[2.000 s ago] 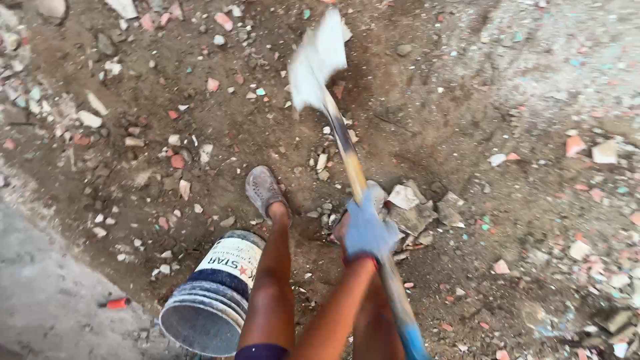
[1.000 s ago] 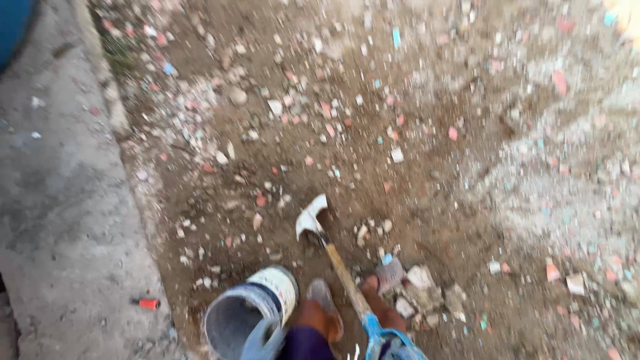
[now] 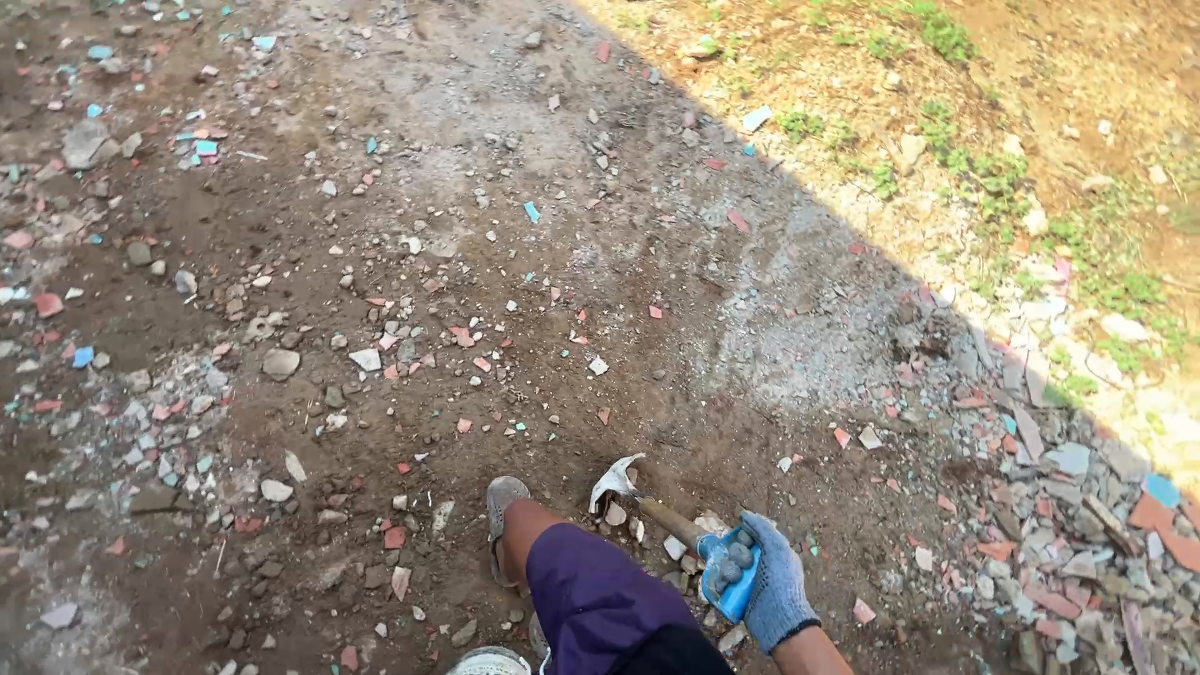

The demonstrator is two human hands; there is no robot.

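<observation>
My right hand [image 3: 776, 583], in a grey knitted work glove, grips the blue D-handle [image 3: 731, 572] of a shovel at the lower right. The wooden shaft [image 3: 670, 522] slopes up and left from it, and the whitish metal blade [image 3: 614, 480] rests low over the dirt among stone pieces. My left hand is out of view. At the bottom edge shows a small part of a white plastic bucket [image 3: 489, 662], mostly cut off by the frame, beside my leg in purple shorts.
Brown dirt is strewn with stones and pink and blue rubble chips. A heap of broken tile and plaster pieces [image 3: 1078, 534] lies at the lower right. Sunlit ground with green weeds [image 3: 1116, 281] fills the upper right. My clog [image 3: 506, 502] stands left of the shovel blade.
The gloved left hand, at the bucket one second ago, is now out of view. My right hand has moved from the shaft, two seconds ago, to the blue handle. The view has swung right.
</observation>
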